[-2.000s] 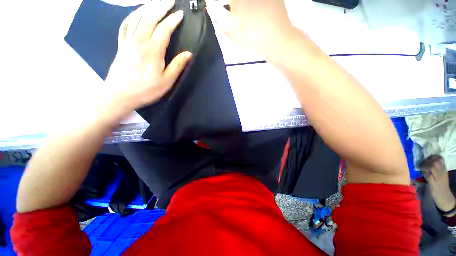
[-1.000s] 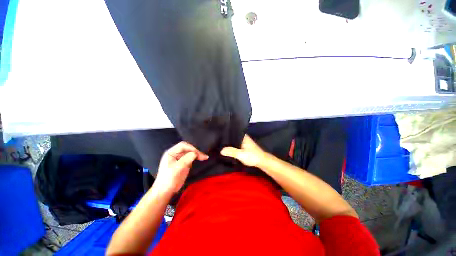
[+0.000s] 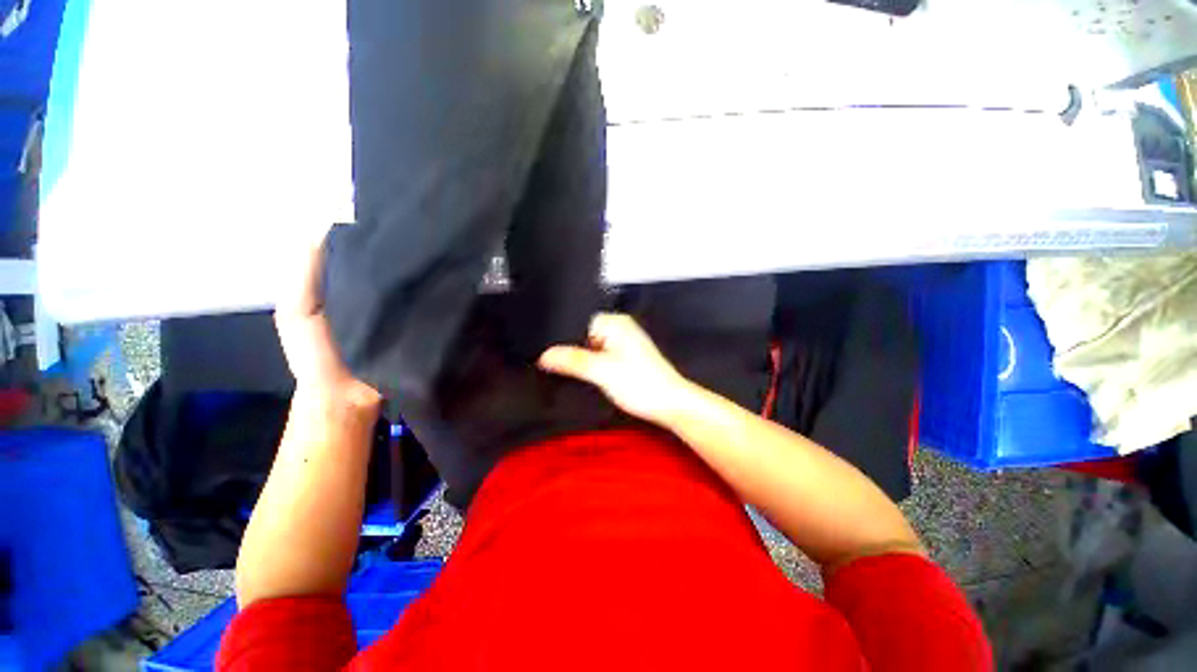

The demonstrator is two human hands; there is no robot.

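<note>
A long black fabric panel [image 3: 433, 145] runs from the presser foot [image 3: 587, 8] at the top edge over the table's front edge to my lap. A fold line slants across it, with a darker layer at its right. My left hand [image 3: 313, 328] is at the panel's left edge by the table front, its fingers partly hidden behind the fabric, gripping it. My right hand [image 3: 626, 368] is over my lap at the panel's lower right, thumb and fingers on the dark fabric; whether it grips is unclear.
The white table [image 3: 840, 197] has a ruler [image 3: 1050, 239] along its front edge. A blue bin [image 3: 1004, 381] and cream cloth [image 3: 1129, 348] are at the right. Black fabric [image 3: 197, 473] and another blue bin [image 3: 59, 525] are below left. Black work with a red edge [image 3: 853, 381] hangs right of my lap.
Both hands have come down from near the needle to the table front and lap. My left hand then moved left and up to the panel's edge, lifting and folding the fabric there.
</note>
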